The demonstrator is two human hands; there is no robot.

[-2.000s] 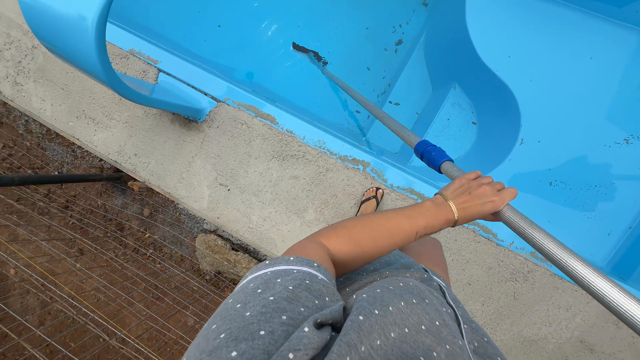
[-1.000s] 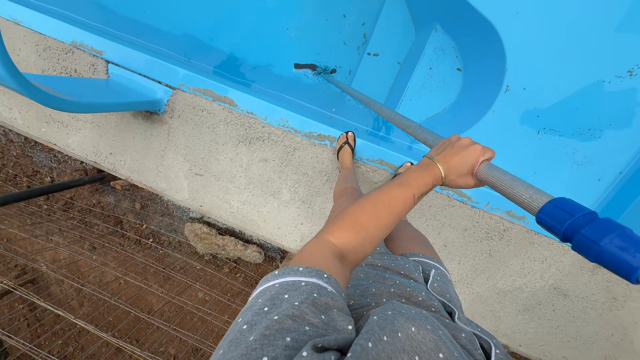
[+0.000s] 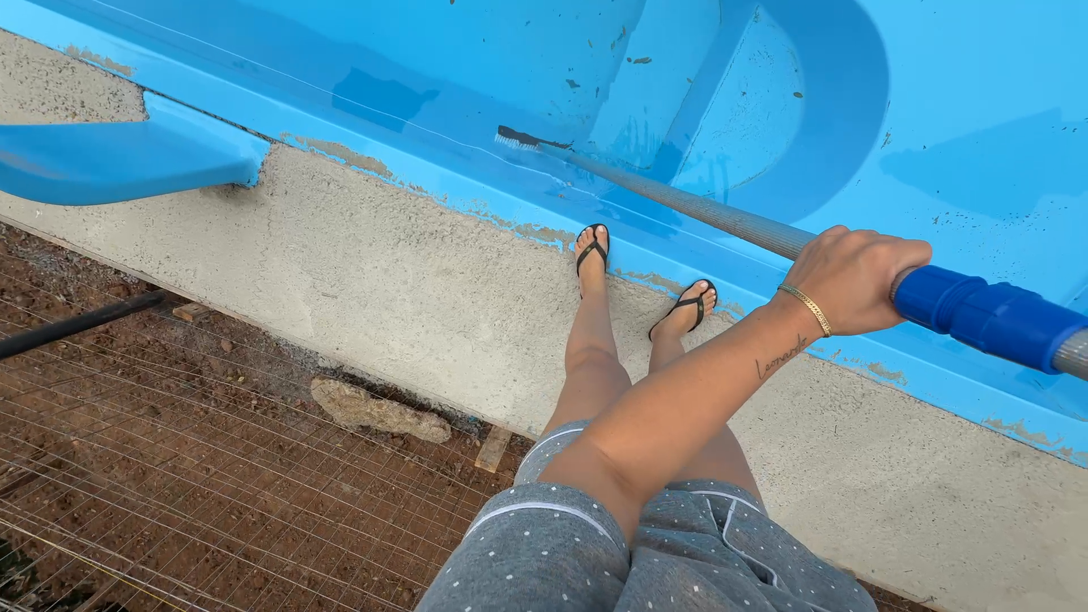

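My left hand [image 3: 858, 280] is closed around a ribbed grey telescopic pole [image 3: 688, 204], just left of its blue locking collar [image 3: 986, 314]. The pole slants from the right edge up and left to a dark brush head with white bristles [image 3: 518, 138]. That brush is over the blue pool's inner side, near the rim [image 3: 476, 204]; whether it touches the surface cannot be told. A gold bracelet [image 3: 806, 308] circles my left wrist. My right hand is out of view.
My feet in black flip-flops [image 3: 592, 248] stand at the pool's edge on a concrete ledge [image 3: 408, 280]. A blue curved fixture [image 3: 127, 166] stands at left. Below the ledge are wire mesh, soil, a stone [image 3: 374, 410] and a black pipe [image 3: 81, 325].
The blue collar was on the brush side of my left hand two seconds ago, then on the other side, away from it. Now it is close beside my hand. The view has shifted.
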